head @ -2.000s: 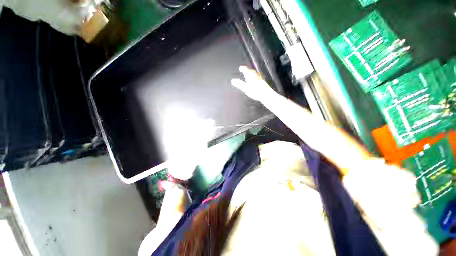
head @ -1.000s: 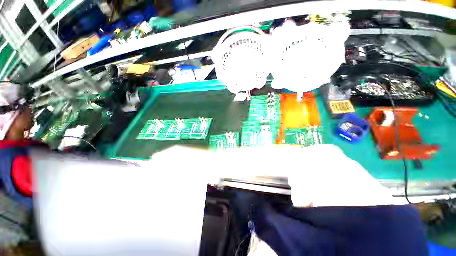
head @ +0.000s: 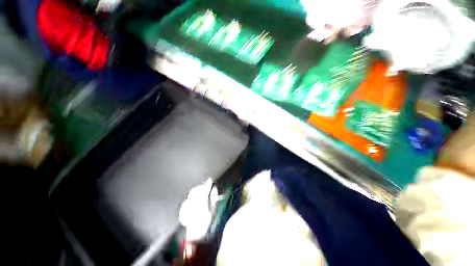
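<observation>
The picture is blurred. A large black tote (head: 125,127) stands beside the bench, with a pale grey flat surface (head: 172,156) inside it. My left hand (head: 199,208), in a white glove, is at the tote's near right side; its fingers are smeared, and whether it grips anything cannot be told. A dark red band (head: 186,249) shows at its wrist. My right forearm (head: 461,148) and pale sleeve enter at the right edge; the right hand is outside the picture.
Green circuit boards lie in a row (head: 226,36) and in overlapping groups (head: 323,85) on the bench. One board (head: 372,122) is on the orange pad (head: 388,85). A blue cup (head: 423,134) and white fan (head: 416,36) are at right. A person's red sleeve (head: 73,34) shows upper left.
The view has swung down and left from the bench to the tote. The large white flat thing across the lower left is no longer raised there. My gloved left hand now shows by the tote.
</observation>
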